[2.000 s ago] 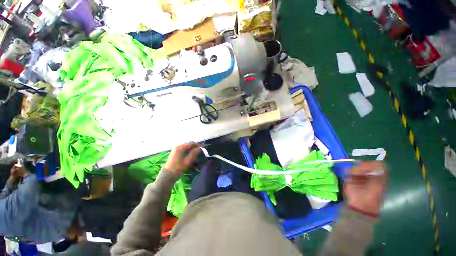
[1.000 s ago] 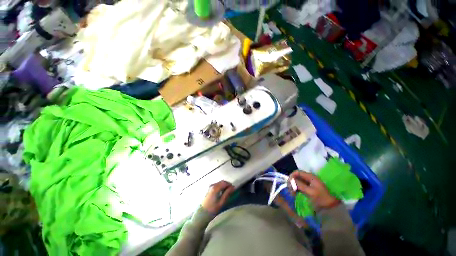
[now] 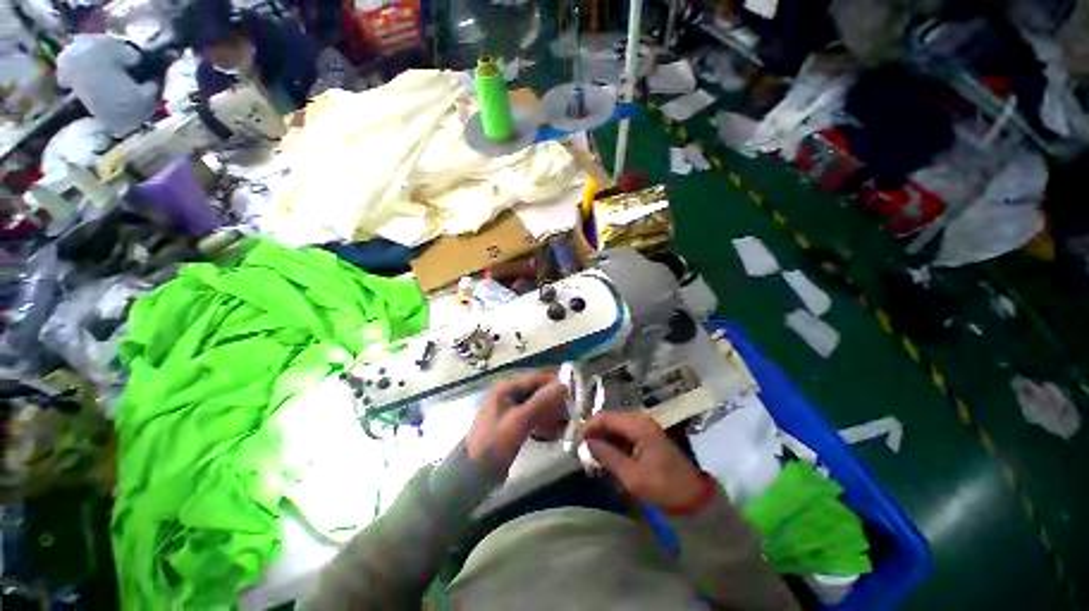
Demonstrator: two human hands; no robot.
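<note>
My left hand [image 3: 516, 418] and my right hand [image 3: 645, 460] are close together in front of the sewing machine [image 3: 514, 337], over the table's front edge. The white tape [image 3: 576, 406] is bunched in short loops between them. My right fingers pinch its lower part. My left fingertips are at the tape's left side and seem to grip it, with the contact partly hidden. The scissors seen before on the machine bed do not show now.
Green fabric [image 3: 239, 394] is heaped left of the machine. A blue crate [image 3: 878, 519] with green and white pieces is at right. Cream fabric [image 3: 394, 155], a cardboard box [image 3: 478, 253] and a green thread cone [image 3: 492, 102] are behind. A small parts tray [image 3: 669, 388] is beyond my hands.
The tape, stretched between my hands at first, is now gathered into loops. My hands have come together and moved up over the table. The camera view has shifted, showing more behind the machine.
</note>
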